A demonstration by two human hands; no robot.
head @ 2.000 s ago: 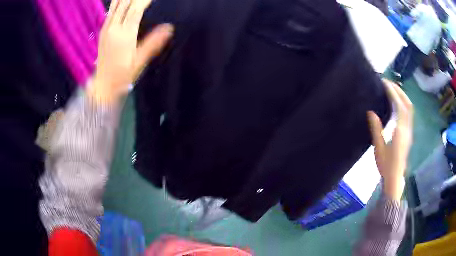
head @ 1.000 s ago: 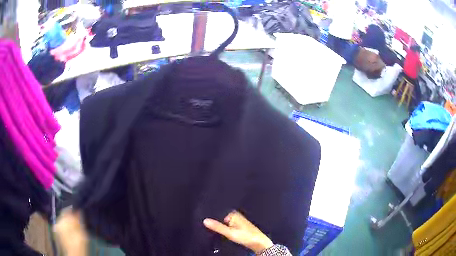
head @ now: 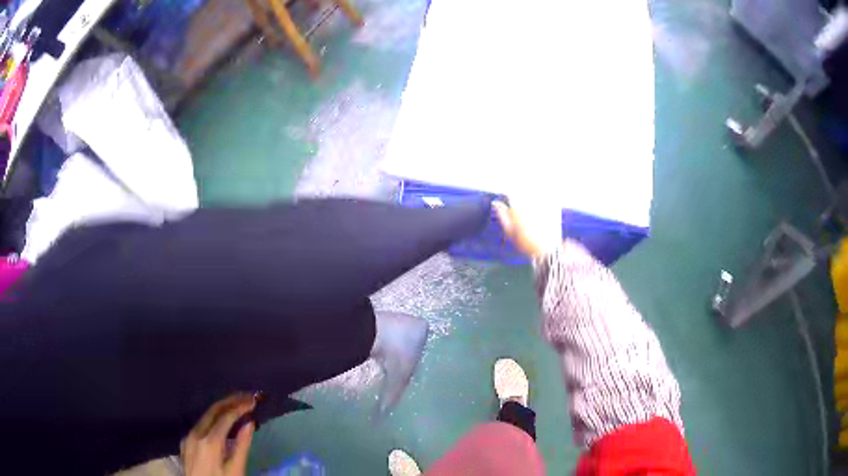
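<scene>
A black jacket point(head: 214, 288) fills the left and middle of the view and stretches sideways towards the blue crate. My right hand point(head: 517, 229) grips a pointed end of the jacket, in front of the crate's near side. My left hand point(head: 219, 437) is at the bottom left, at the jacket's lower edge, with thumb and fingers bent close together on or beside the cloth. Whether it pinches the cloth is hard to tell. The jacket's collar and hanger are not in view.
A white sheet-like pile point(head: 530, 93) lies on the blue crate point(head: 604, 237). White cloth or bags point(head: 125, 139) are at the upper left. Wooden stool legs point(head: 293, 37) stand at the top. A metal stand foot point(head: 767, 274) is at the right. My shoes point(head: 510, 380) show below.
The view has turned down to the floor. The jacket has gone from upright and facing me to stretched sideways. My right hand has moved from the jacket's front to its pointed end.
</scene>
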